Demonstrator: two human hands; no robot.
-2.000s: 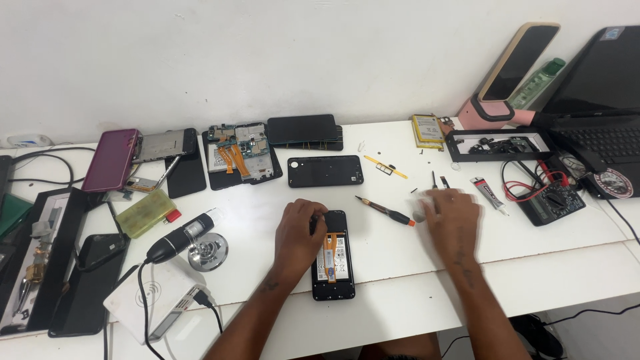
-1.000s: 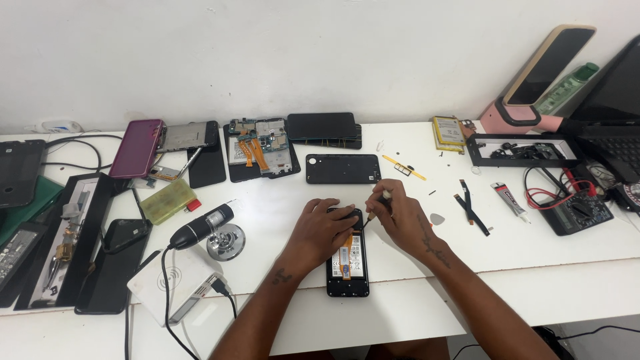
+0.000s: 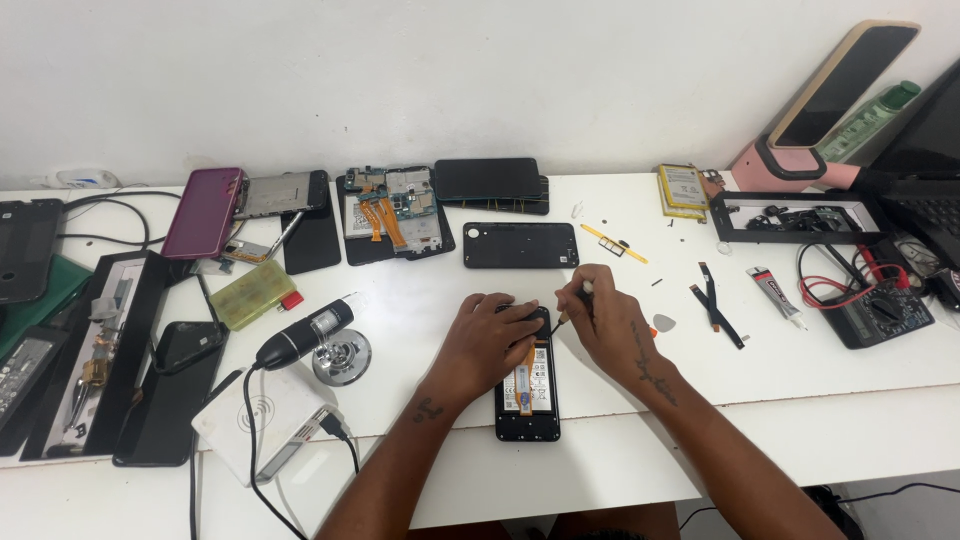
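Note:
An opened smartphone [image 3: 527, 428] lies on the white table, its battery [image 3: 541, 382] and an orange flex cable [image 3: 523, 375] showing. My left hand [image 3: 484, 341] rests over the phone's upper left part, fingers spread across it and covering part of the top. In my right hand [image 3: 604, 315] is a thin screwdriver [image 3: 563, 319], its tip at the phone's upper right edge. A black phone back cover [image 3: 520, 245] lies just behind my hands. To the right of my right hand are a grey guitar-pick-shaped opening tool [image 3: 664, 323] and black flex cables [image 3: 709, 304].
A USB microscope [image 3: 304, 332] on a round metal stand and a white box [image 3: 225, 420] are at left. Disassembled phones [image 3: 412, 214] line the wall side. A glue tube [image 3: 776, 296], a multimeter [image 3: 877, 319] and a black parts tray [image 3: 799, 237] are at right.
My right hand has come from the right side of the table to the phone, now with the screwdriver in it. My left hand has stayed on the phone's top part.

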